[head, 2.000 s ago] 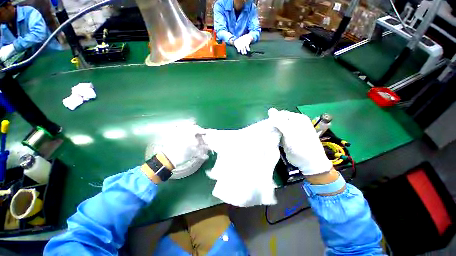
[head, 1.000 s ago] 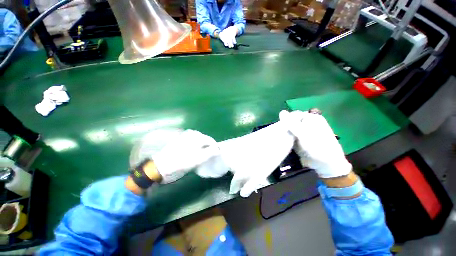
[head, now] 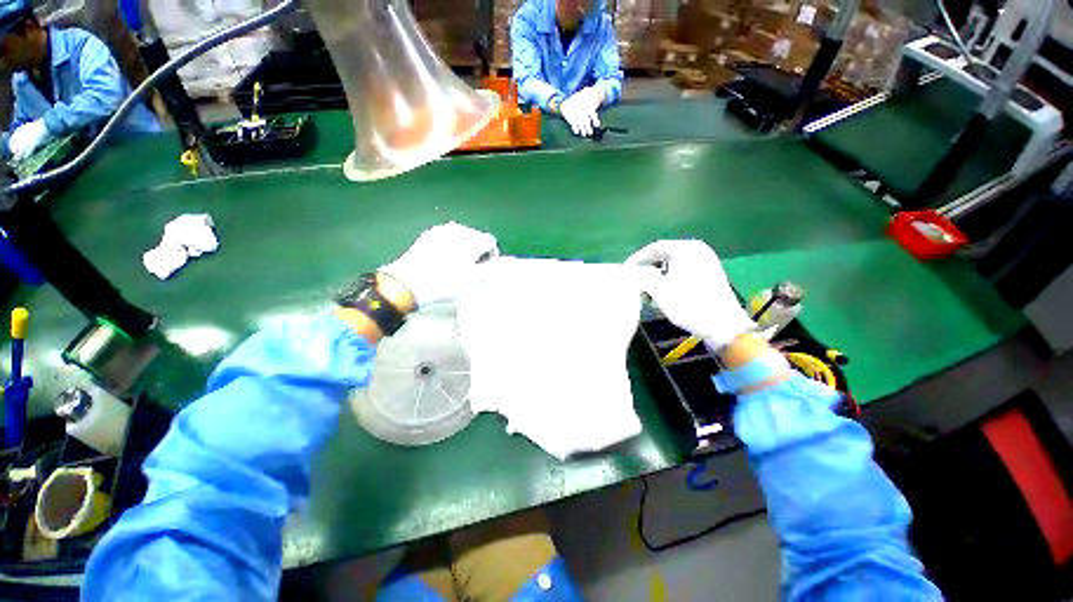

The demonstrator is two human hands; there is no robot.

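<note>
My left hand (head: 445, 261), in a white glove with a dark watch at the wrist, grips the upper left edge of a loose white fabric piece (head: 553, 353). It looks like a limp glove or cloth. My right hand (head: 688, 288), also in a white glove, grips its upper right corner. The fabric hangs spread between both hands above the bench's front edge. A round translucent disc (head: 406, 382) with a centre hole lies on the bench under my left forearm, partly hidden by the fabric.
The green bench (head: 353, 247) holds a crumpled white cloth (head: 181, 245). A black tool tray (head: 688, 394) is at right, another (head: 24, 517) at left. A clear hood (head: 406, 106) hangs over the far side. A red tray (head: 927, 235) is at right. Two people in blue sit opposite.
The fabric was bunched and slanted one second ago; now it hangs flat and wide. My left hand has moved up and away from the disc, which shows more. The view has shifted.
</note>
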